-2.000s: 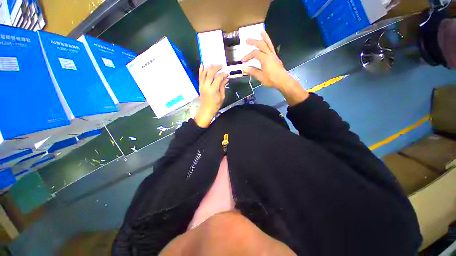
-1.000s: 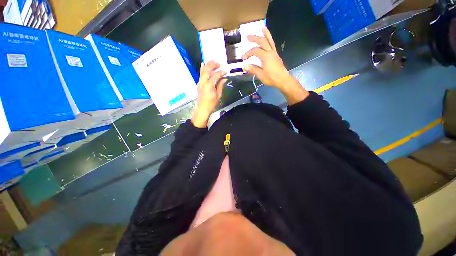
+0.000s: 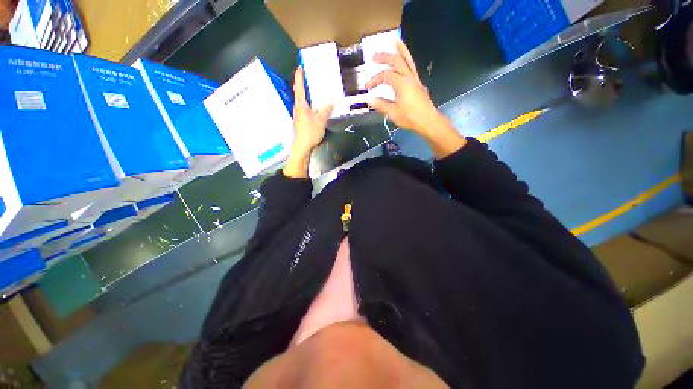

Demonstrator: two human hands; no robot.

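Note:
An open retail carton (image 3: pixel 321 70) stands on the green bench, its brown-inside lid (image 3: pixel 334 21) raised at the far side. White side flaps lie inward, with a gap between them showing something dark and shiny. My left hand (image 3: pixel 308 121) is at the carton's left side, fingers along its outer edge and thumb at the near left corner. My right hand (image 3: pixel 406 95) lies over the right flap, fingers spread on the white card, thumb near the front edge. The hands hold the carton between them.
A closed white-faced carton (image 3: pixel 249 118) stands just left. Several blue cartons (image 3: pixel 57 129) fill the bench's left side. Another blue carton (image 3: pixel 532 26) is at upper right. Small scraps lie near the bench's metal edge. A round metal stool (image 3: pixel 596 80) is at right.
My left hand has shifted from the carton's front left flap to its left side, with fingers straighter. My right hand stays on the right flap. The view has shifted slightly.

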